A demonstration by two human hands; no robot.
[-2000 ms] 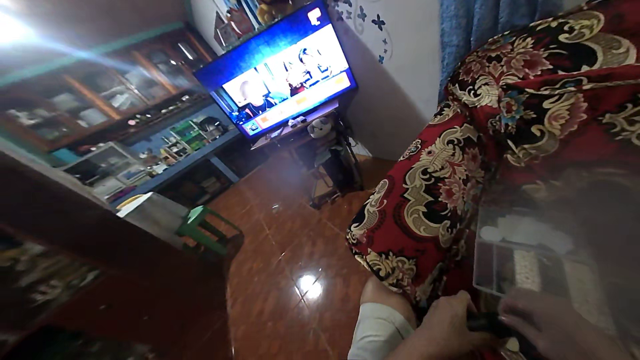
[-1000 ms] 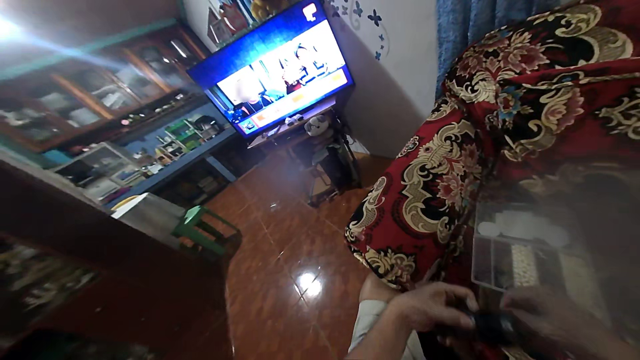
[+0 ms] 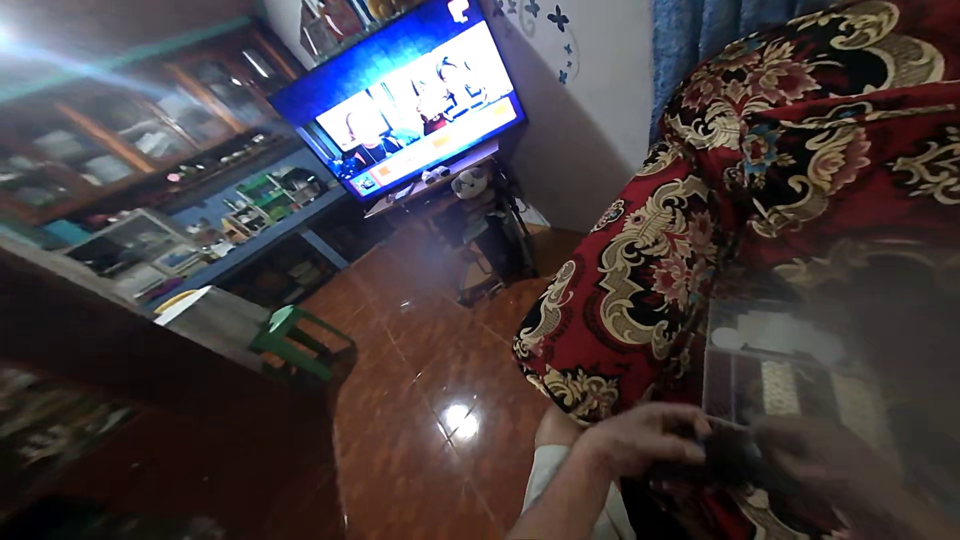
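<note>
At the lower right, my left hand (image 3: 651,439) has its fingers closed on one side of a small dark object (image 3: 731,452), too blurred to identify. On the object's other side is my right hand (image 3: 806,450), hazy and partly washed out, with its fingers against it. Just beyond the hands, a clear plastic case (image 3: 721,379) lies on the red floral sofa cover; pale pieces, one of them a beaded or woven cream strip (image 3: 780,388), show in it. A blurred haze hides much of the case's right side.
The sofa arm under its floral cover (image 3: 645,277) rises beyond my hands. Further off are a lit television (image 3: 420,97), a plush toy (image 3: 471,184) below it, a green plastic stool (image 3: 289,337), shelves with glass doors (image 3: 150,127) and a glossy tiled floor (image 3: 420,375).
The dark object between my hands shows more than it did two seconds ago, and my left hand sits a little higher. The case stays where it was on the sofa.
</note>
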